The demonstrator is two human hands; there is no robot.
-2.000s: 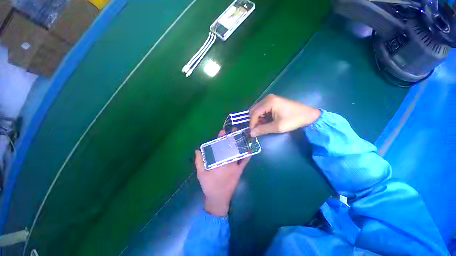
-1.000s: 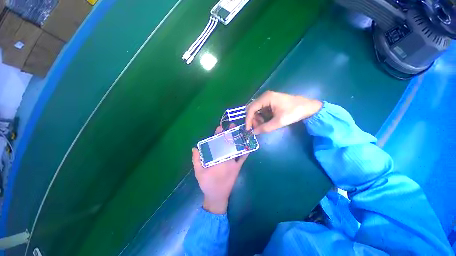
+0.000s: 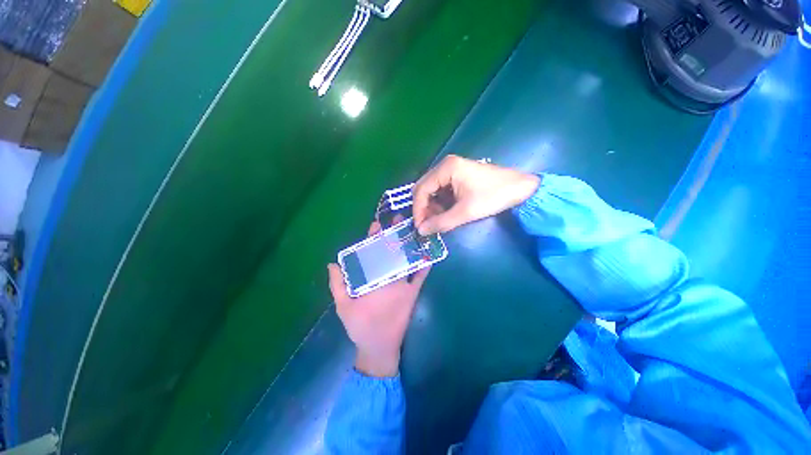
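My left hand (image 3: 378, 315) is bare and holds an open power bank housing (image 3: 382, 264) from below, palm up. The housing is a white-edged rounded rectangle with a pale battery cell (image 3: 381, 260) inside and a small greenish circuit board (image 3: 433, 248) at its right end. Thin wires show beside the board. White cable strips (image 3: 400, 197) lie beyond the housing's far side, partly behind my right hand. My right hand (image 3: 467, 194) has thumb and forefinger pinched at the board end. Whether something small is between the fingertips cannot be told.
Another unit (image 3: 384, 7) with white cables (image 3: 340, 55) lies on the green belt (image 3: 258, 178), cut off by the top edge. A grey-black device (image 3: 702, 53) stands at the upper right. Cardboard boxes (image 3: 62, 98) are at the upper left beyond the belt.
The view has shifted, so the belt unit has slid mostly out at the top. Both hands keep hold around the housing. My right fingertips have moved slightly over its board end.
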